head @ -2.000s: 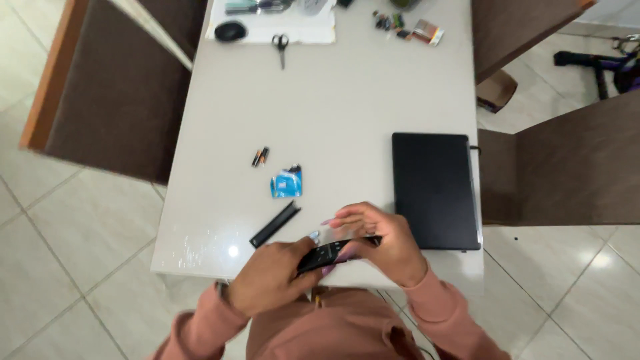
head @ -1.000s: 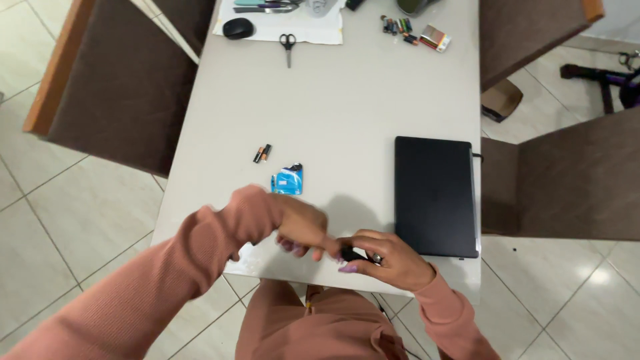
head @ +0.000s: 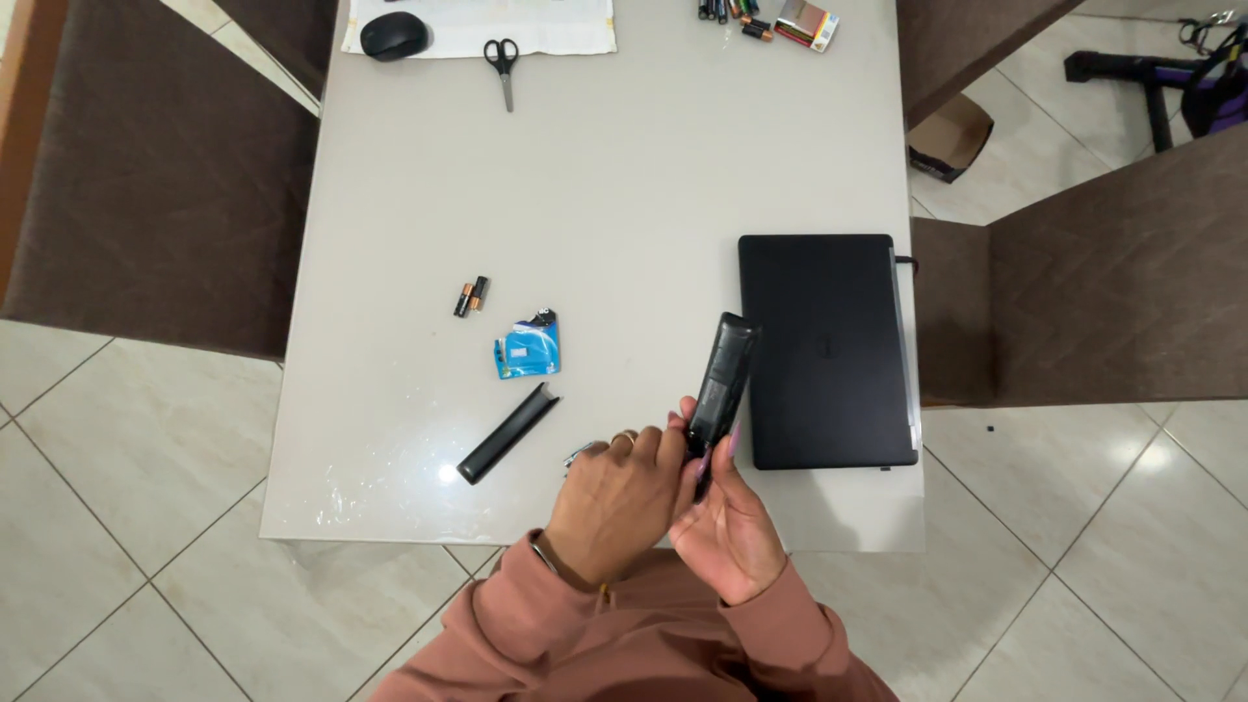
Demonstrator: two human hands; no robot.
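Note:
Both hands are at a black remote control (head: 722, 380), whose back faces up with its battery recess uncovered. My right hand (head: 733, 531) holds its lower end from the right. My left hand (head: 620, 497) is at the same end from the left, its fingertips partly hidden. A black battery cover (head: 507, 435) lies on the table to the left. Behind it is a torn blue battery package (head: 527, 348), and two batteries (head: 471, 296) lie farther back. A small shiny item (head: 579, 453) shows beside my left hand, mostly hidden.
A closed black laptop (head: 827, 351) lies just right of the remote. At the back are scissors (head: 503, 73), a black mouse (head: 394, 36), a white cloth (head: 565, 27), loose batteries (head: 757, 27) and a small card pack (head: 807, 24). Brown chairs (head: 166, 185) flank the table.
My left arm, stretched across the near left of the table a second ago, has drawn back to the remote. The remote now points away from me, its open back in view.

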